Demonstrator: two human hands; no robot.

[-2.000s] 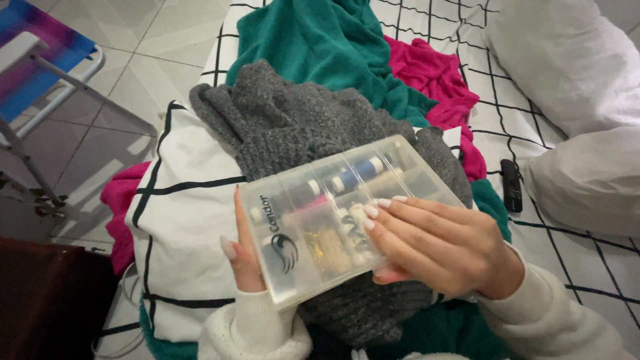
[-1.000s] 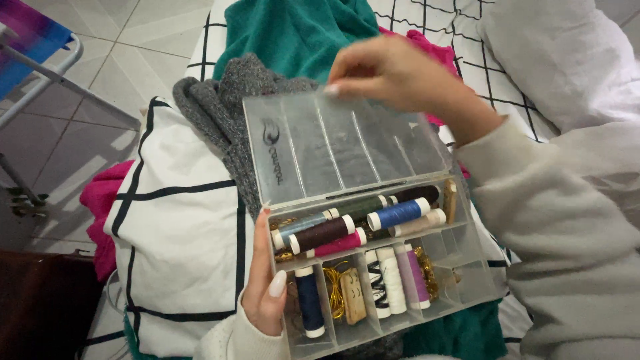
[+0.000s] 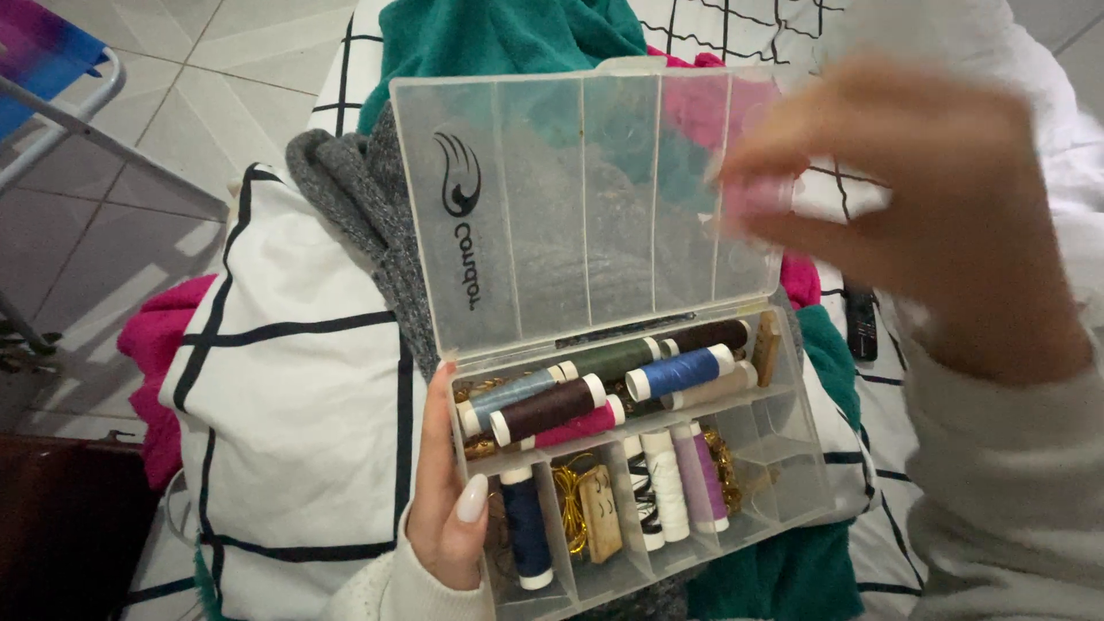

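Observation:
My left hand [image 3: 453, 509] holds the left side of a clear plastic compartment box [image 3: 780, 517], its thumb over the near left compartment. The translucent lid [image 3: 552, 207] stands raised, folded back on its hinge. My right hand [image 3: 897, 198], blurred, is above the lid's right part with fingers and thumb apart; nothing shows between them. In the back compartment lie several thread spools, among them a blue spool [image 3: 680, 373], a dark brown one [image 3: 548, 410] and a magenta one [image 3: 576, 423]. The front compartments hold a navy spool [image 3: 525, 528], gold cord [image 3: 570, 509], a wooden piece [image 3: 601, 515], white thread [image 3: 665, 486] and a purple spool [image 3: 700, 477].
Beneath the box are a grey knit garment [image 3: 345, 190], teal cloth [image 3: 509, 34] and a white checked cover [image 3: 293, 431]. Pink cloth [image 3: 168, 379] hangs at the left. A black remote control [image 3: 861, 323] lies at right. A folding chair [image 3: 86, 112] stands on the tiled floor.
Two seconds ago the box was shut, with my right hand on its lid. The lid is now raised and the spools are uncovered. Since one second ago, my right hand has moved right.

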